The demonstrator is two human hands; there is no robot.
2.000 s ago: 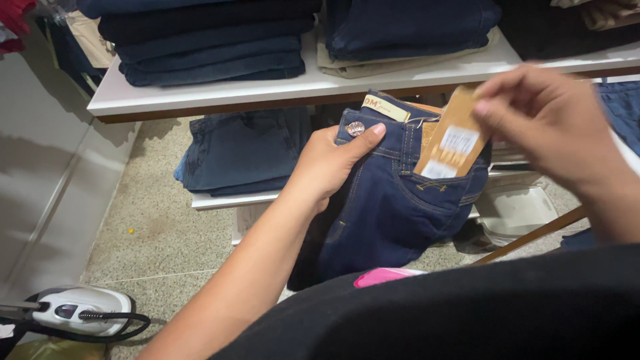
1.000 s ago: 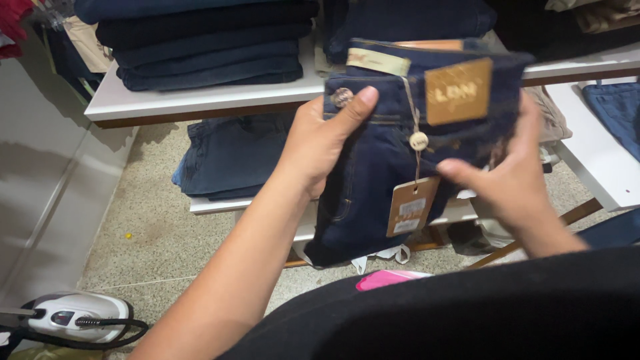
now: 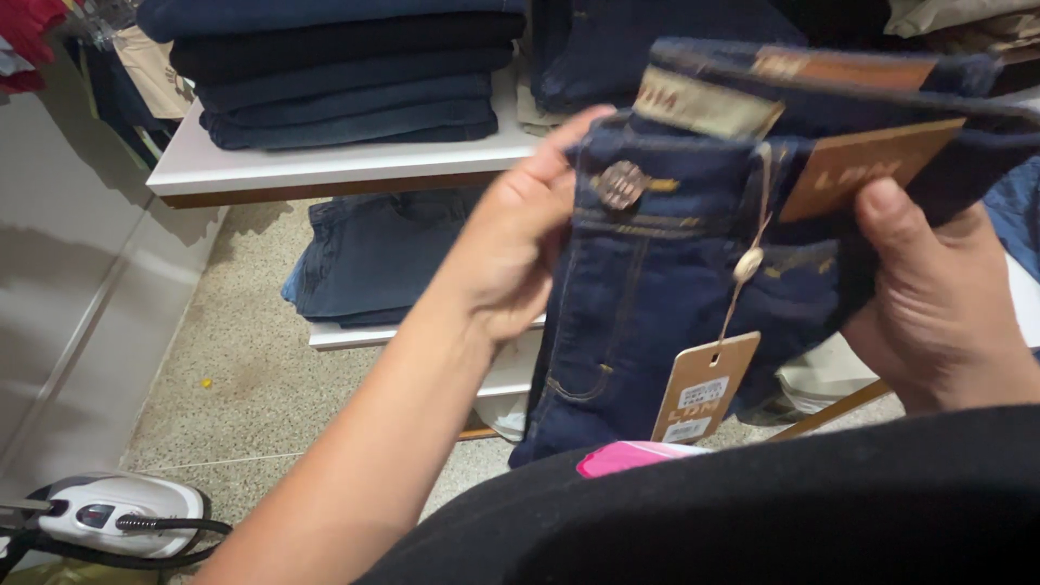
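Observation:
A folded pair of dark blue denim jeans (image 3: 674, 276) is held up between both hands. My left hand (image 3: 520, 236) grips its left edge at the waistband, close to the metal button (image 3: 621, 185). On the other side my right hand (image 3: 934, 301) holds the jeans, its thumb on the brown waistband patch (image 3: 869, 166); its other fingers are hidden behind the fabric. A cardboard hang tag (image 3: 707, 387) with writing dangles in front from a string with a small round seal (image 3: 748, 264). Inside the waistband shows a pale label (image 3: 705, 104).
Stacked dark jeans (image 3: 349, 73) lie on a white shelf (image 3: 341, 166) ahead. More folded jeans (image 3: 382, 260) rest on a lower shelf. At bottom left a white appliance with a black hose (image 3: 122, 516) stands on the speckled floor (image 3: 244, 341). Clothes hang at upper left.
My right hand has let go of the hang tag, seen in its fingers two seconds ago, and now grips the jeans' right side. The tag hangs loose. The jeans have come up nearer the camera.

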